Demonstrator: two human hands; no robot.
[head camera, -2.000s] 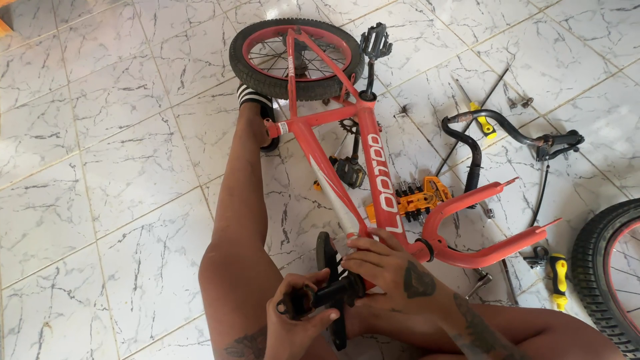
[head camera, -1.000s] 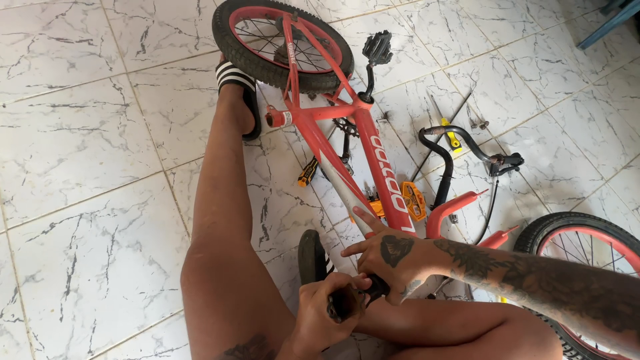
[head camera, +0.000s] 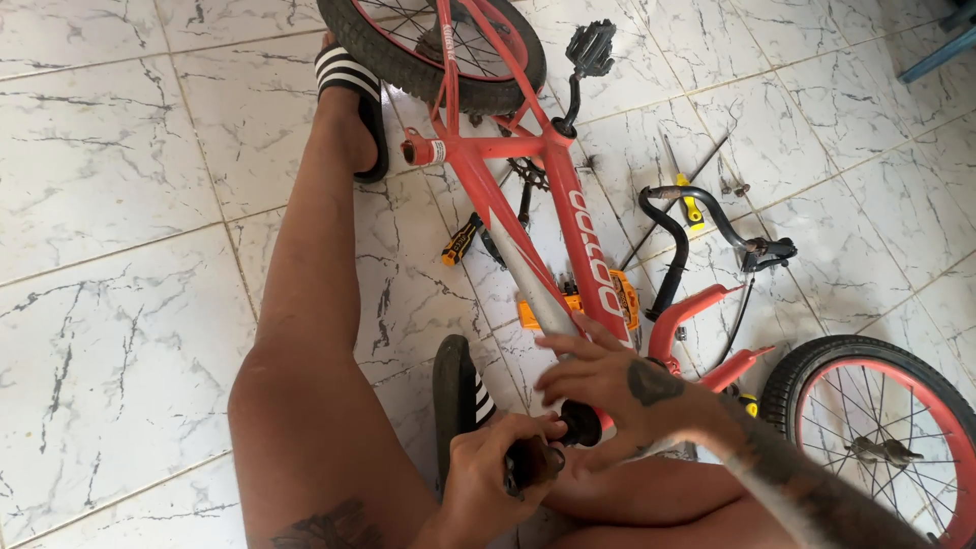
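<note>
A red bicycle frame lies on its side, its rear wheel attached at the top and its fork at the lower right. My left hand is closed around a dark, hollow part, probably the handlebar stem, near the head tube. Just right of it, my right hand is spread with fingers apart, over the front end of the frame. A black round piece shows between the two hands. Whether the right fingertips touch the frame cannot be told.
Black handlebars lie right of the frame, by a yellow-handled screwdriver. An orange-and-black tool handle and an orange bit case lie around the frame. The loose front wheel is at lower right, a blue chair leg at upper right.
My right hand has lifted and spread its fingers beside the dark part. My left hand keeps its hold. The view has shifted and the frame sits differently in it.
</note>
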